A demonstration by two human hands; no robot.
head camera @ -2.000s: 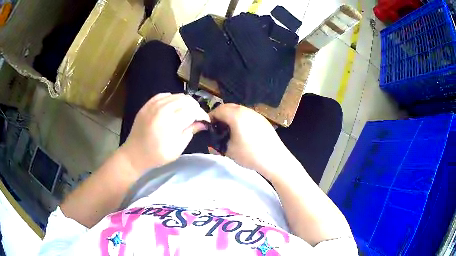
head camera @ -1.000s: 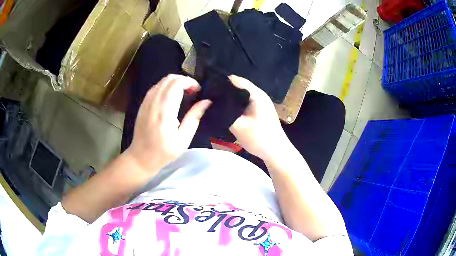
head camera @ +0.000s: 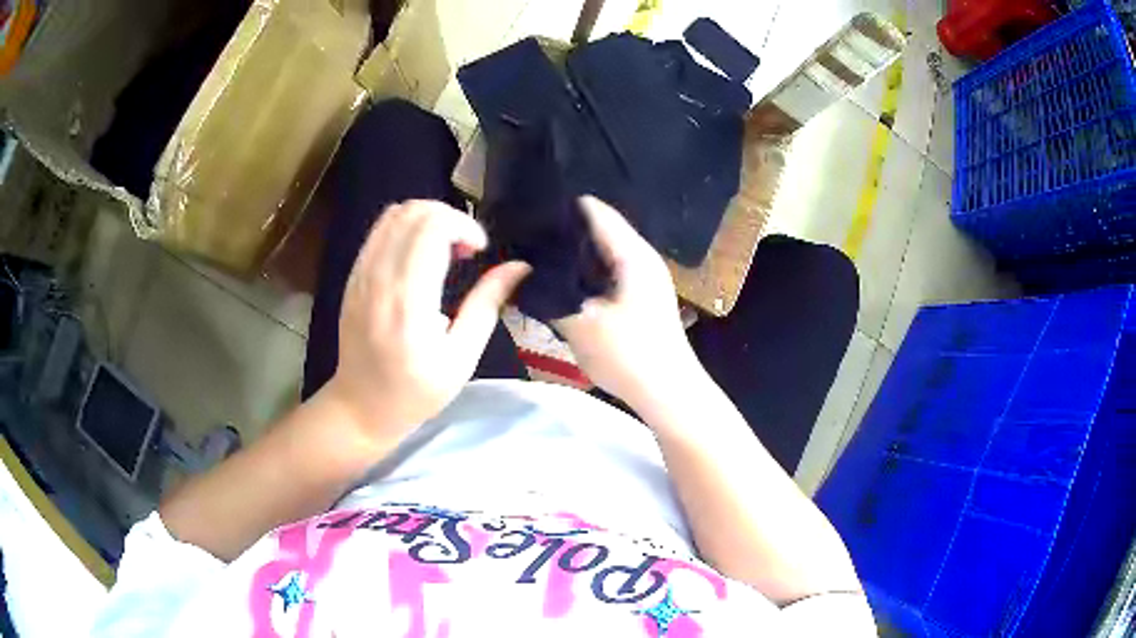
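Note:
A soft black cloth piece (head camera: 538,224) is held up over my lap, blurred at its edges. My right hand (head camera: 629,305) grips its right and lower side. My left hand (head camera: 411,293) is at its left side, thumb and fingers bent around a dark edge of it; the exact contact is blurred. Flat matt black pieces (head camera: 667,137) lie heaped on a low brown carton (head camera: 723,280) between my knees, beyond the held piece.
A tall torn brown carton (head camera: 255,137) with dark goods inside stands at left. A blue crate (head camera: 1046,137) and a large blue box (head camera: 984,436) are at right. A red object (head camera: 990,25) is at top right. Yellow tape (head camera: 872,175) crosses the tiled floor.
Two seconds ago the black piece was bunched small between both hands near my shirt. It now stands opened out and further forward. Since one second ago my right hand has moved slightly left.

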